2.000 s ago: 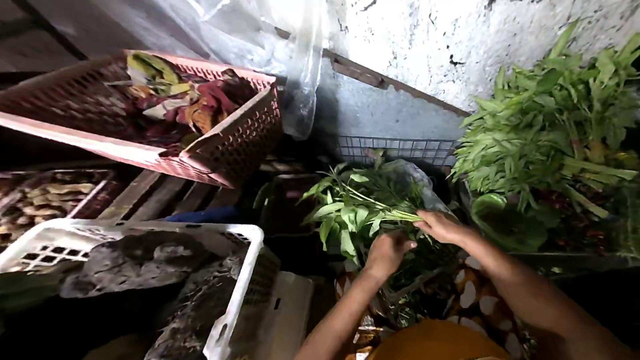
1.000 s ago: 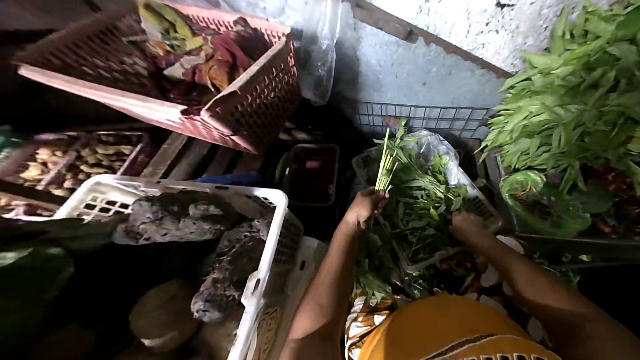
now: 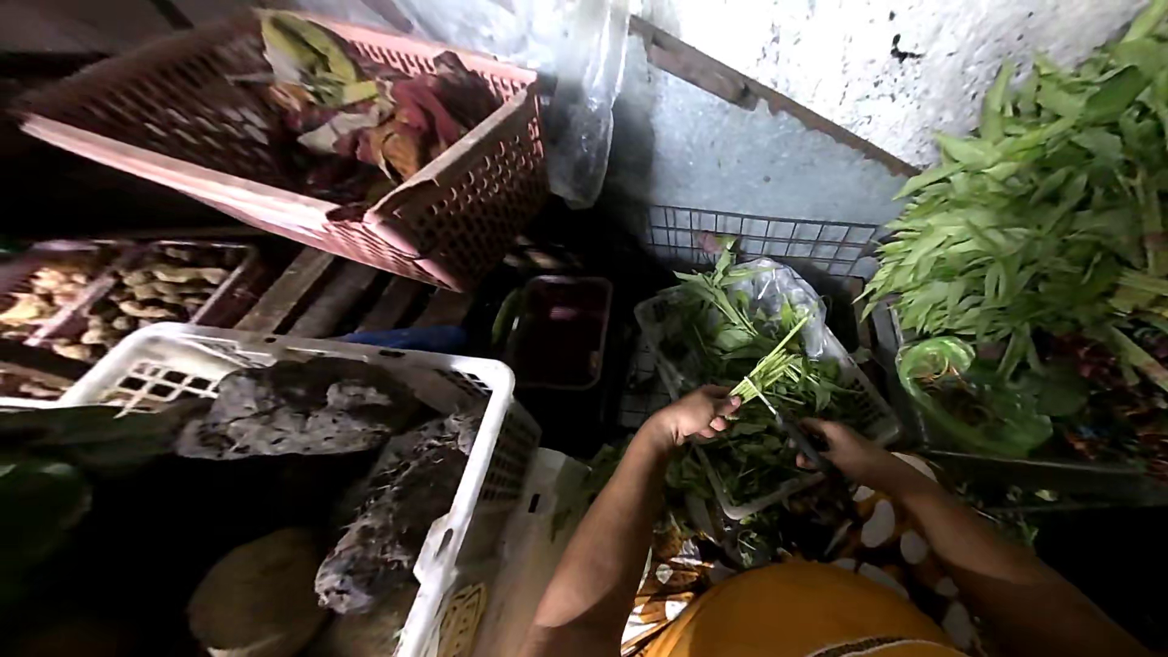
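My left hand (image 3: 698, 415) is closed around the stems of a bunch of leafy greens (image 3: 771, 370), over a plastic basket (image 3: 881, 401). In my right hand (image 3: 844, 452) is a dark-handled knife (image 3: 794, 436), its pale blade touching or very close to the stems beside my left fingers. Leafy greens (image 3: 744, 465) fill much of the basket beneath both hands, and a clear plastic bag (image 3: 789, 287) lies at its far side. The leafy ends of the held bunch blend with the greens behind, so their extent is unclear.
A white crate (image 3: 497, 401) with dark, rough produce stands at the left. A pink basket (image 3: 210, 178) of red and yellow leaves is above it. A large heap of greens (image 3: 1049, 182) and a green plastic bag (image 3: 1022, 420) lie at the right, a wire rack (image 3: 757, 233) behind.
The bunch in my left hand, upright a second ago, now leans right. My right hand, among the greens a second ago, now shows a knife at the stems.
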